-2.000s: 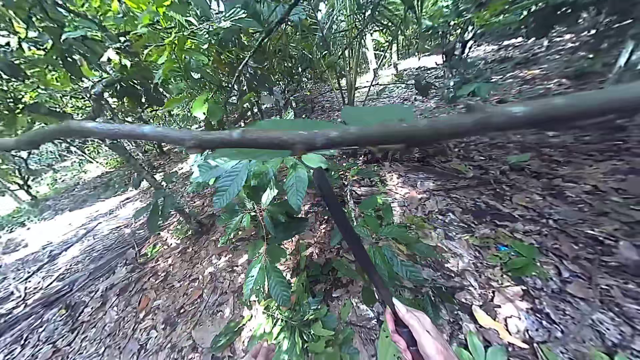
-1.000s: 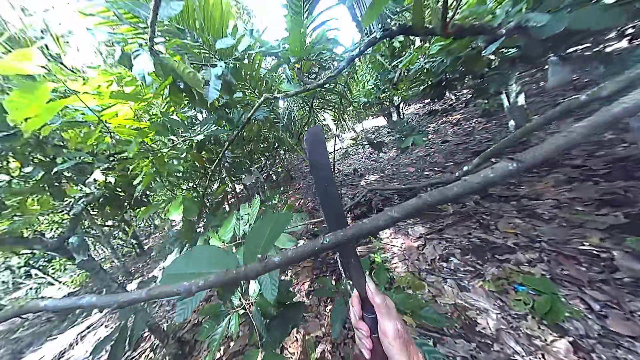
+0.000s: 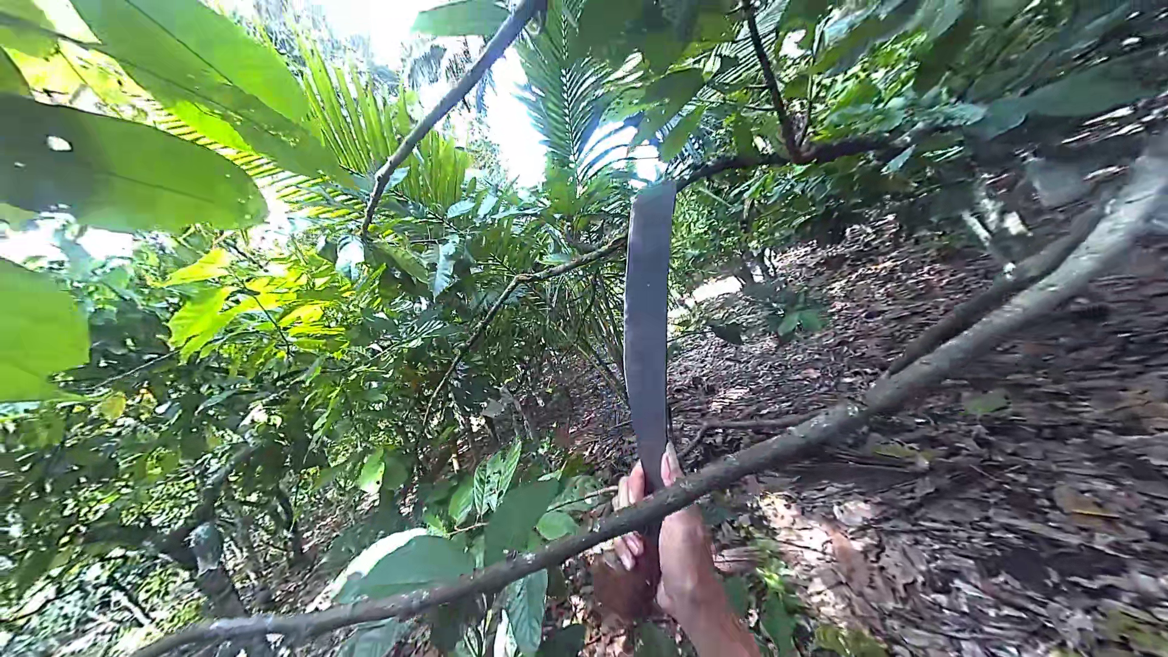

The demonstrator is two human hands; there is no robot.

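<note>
My right hand (image 3: 680, 557) is closed around the handle of a machete (image 3: 649, 319), low and a little right of the middle. The dark, wide blade stands almost upright, its tip near a thin dark branch. A long grey-brown branch (image 3: 757, 456) slants from the lower left to the upper right and passes in front of my right hand, hiding part of the hand and the handle. Green leaves (image 3: 411, 566) lie close to this branch on its left part. My left hand is out of the frame.
Large green leaves (image 3: 128, 164) hang close at the upper left. A thinner branch (image 3: 447, 100) slopes down from the top. Dense shrubs fill the left side, and palm fronds (image 3: 570, 100) rise behind. Dry leaf litter (image 3: 912, 538) covers the ground at the right.
The machete has gone from leaning left to nearly upright, still in my right hand. The view has tilted upward. Fingertips at the bottom edge two seconds ago are now out of sight.
</note>
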